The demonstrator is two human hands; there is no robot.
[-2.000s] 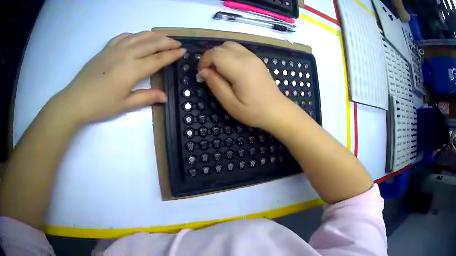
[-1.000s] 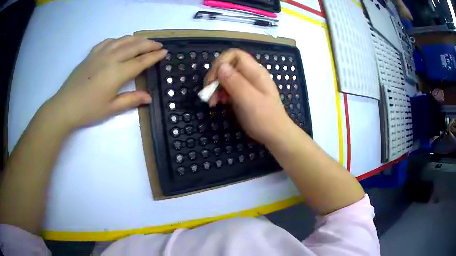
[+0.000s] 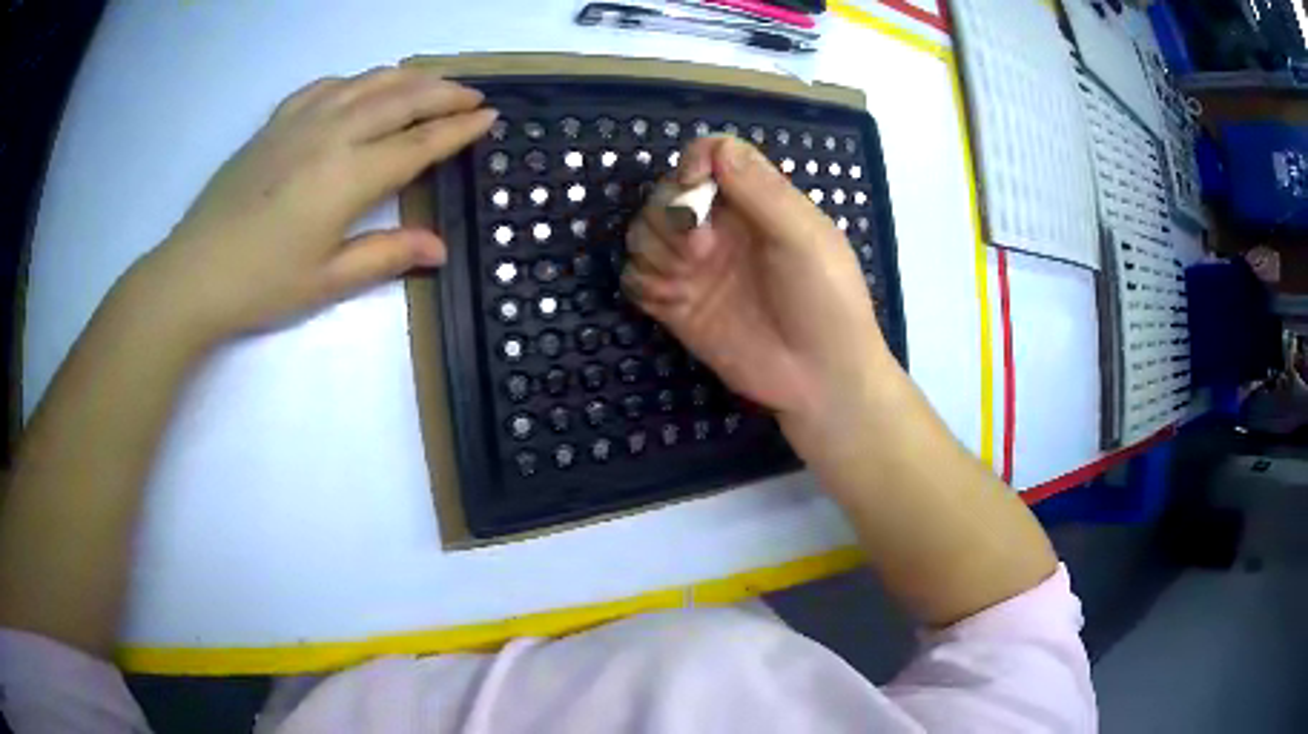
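The near black tray (image 3: 646, 495) lies on a cardboard sheet (image 3: 442, 430) in front of me. Its pockets hold rows of small round parts (image 3: 506, 271), some bright white, some dull grey. My right hand (image 3: 753, 280) is above the tray's middle, palm turned partly up. It pinches a small pale cylindrical part (image 3: 690, 205) between thumb and fingertips, its end towards the camera. The hand hides the pockets beneath it. My left hand (image 3: 323, 215) lies spread at the tray's left side, fingertips on the upper left rim and thumb by the left edge, holding no part.
A clear ballpoint pen (image 3: 689, 26) and a pink pen (image 3: 760, 12) lie beyond the tray. Pale slotted trays (image 3: 1026, 136) stand at the right, past yellow and red tape. Blue bins (image 3: 1262, 172) show at the far right. Yellow tape (image 3: 359, 642) marks the near table edge.
My right hand was down at the pockets, then lifted with the part. It has since moved up and right and turned its palm upward. My left hand has stayed at the rim.
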